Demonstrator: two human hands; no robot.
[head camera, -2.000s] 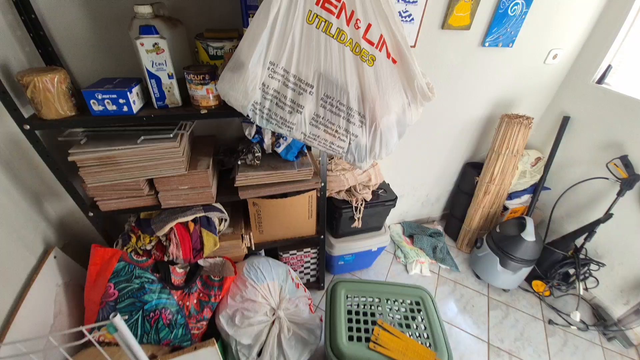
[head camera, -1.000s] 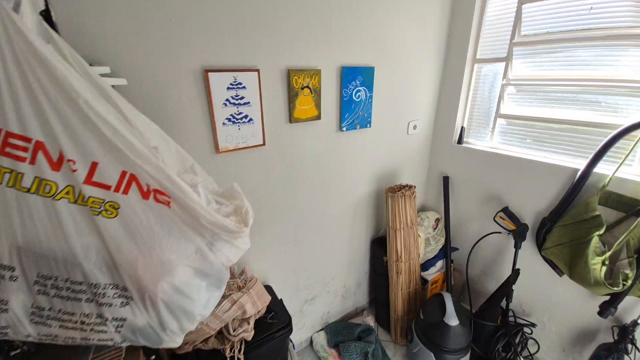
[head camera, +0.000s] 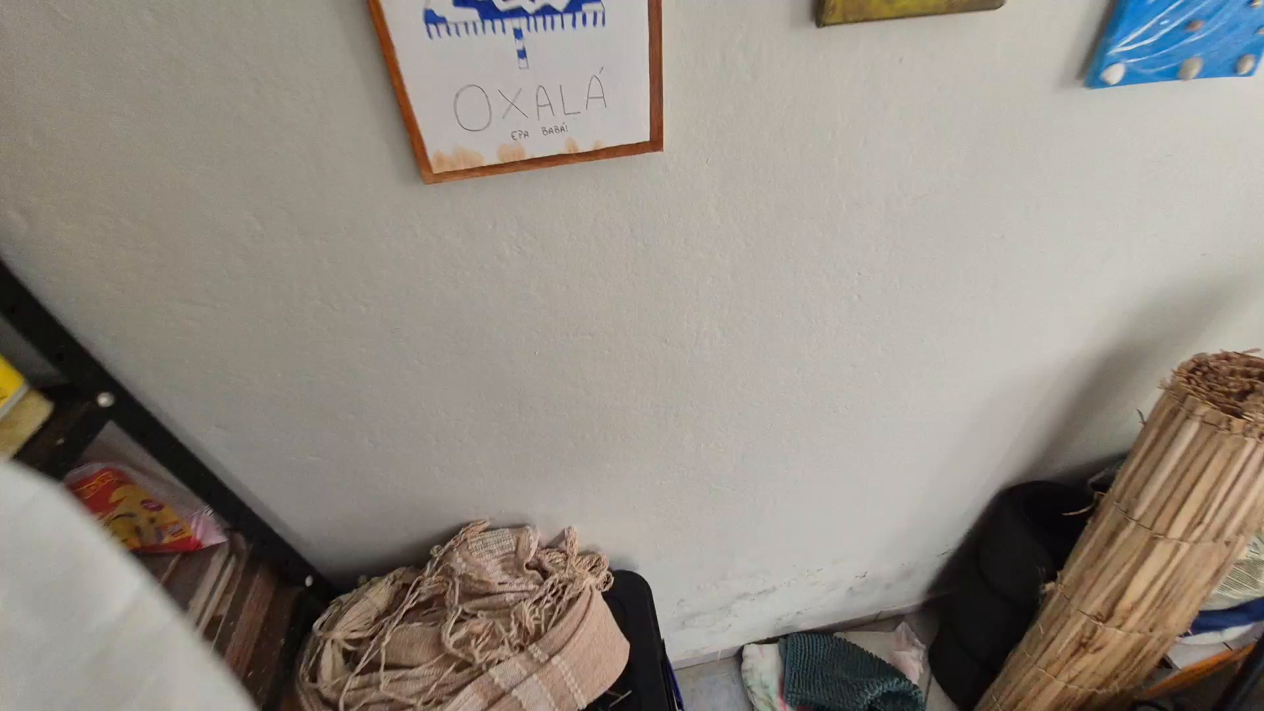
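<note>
Neither of my hands shows in the head view. A pale, blurred surface (head camera: 79, 602), which looks like part of the white plastic bag, fills the lower left corner close to the camera; what holds it is hidden. Right of it, a beige fringed woven cloth (head camera: 474, 632) lies bunched on a black lidded box (head camera: 637, 632) against the wall. At the right edge a rolled reed mat (head camera: 1136, 553) leans upright in front of a dark rounded object (head camera: 1017, 583).
On the left rises a black metal shelf (head camera: 188, 434) with a red and yellow packet (head camera: 143, 509) above stacked boards. A green cloth (head camera: 844, 671) lies on the tiled floor. A framed picture (head camera: 533, 118) and a blue panel (head camera: 1175, 44) hang on the wall.
The view has moved down and closer to the wall and the fringed cloth. The white plastic bag, large at the left before, now shows only as a pale patch in the corner.
</note>
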